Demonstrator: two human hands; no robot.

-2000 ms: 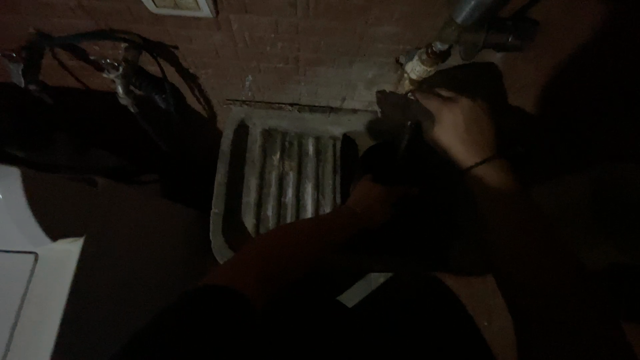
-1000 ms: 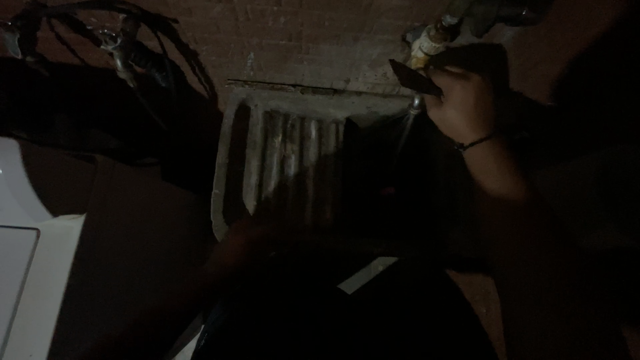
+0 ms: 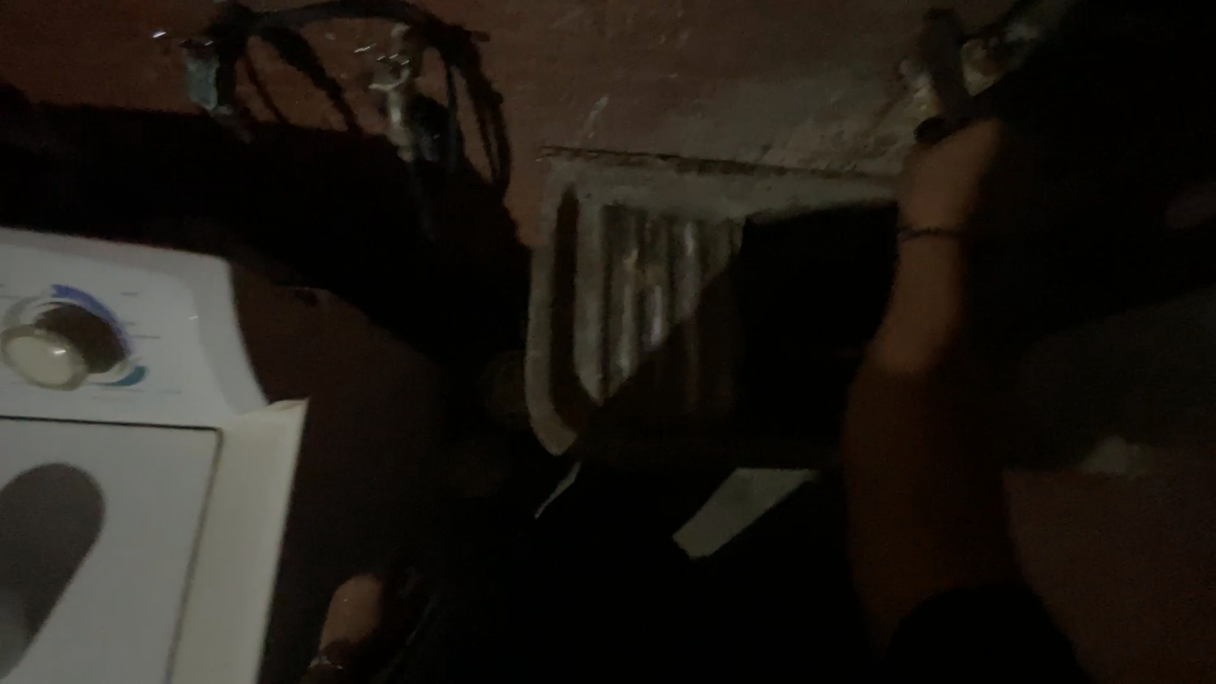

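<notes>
My right hand (image 3: 950, 176), with a dark band at its wrist, reaches up to the wall tap (image 3: 983, 62) above the sink's right side. A dark strip (image 3: 943, 66) rises beside its fingers; whether the hand holds it or it belongs to the tap, I cannot tell. The fingers' closure is hidden. Low at the left, part of my left hand (image 3: 351, 608) shows beside the washing machine; its fingers and anything in them are lost in the dark. A stone or concrete laundry sink (image 3: 560, 418) with a ridged washboard (image 3: 655, 294) lies between, its basin in deep shadow.
A white washing machine (image 3: 252, 532) with a round knob (image 3: 43, 356) stands at the left. Valves (image 3: 399, 85) and dark hoses (image 3: 489, 123) are on the reddish wall (image 3: 665, 66). A pale strip (image 3: 741, 508) shows below the sink.
My left hand has moved away from the sink, down and to the left. My right hand remains near the tap; the flow seen there a second ago is no longer visible. The view has shifted left.
</notes>
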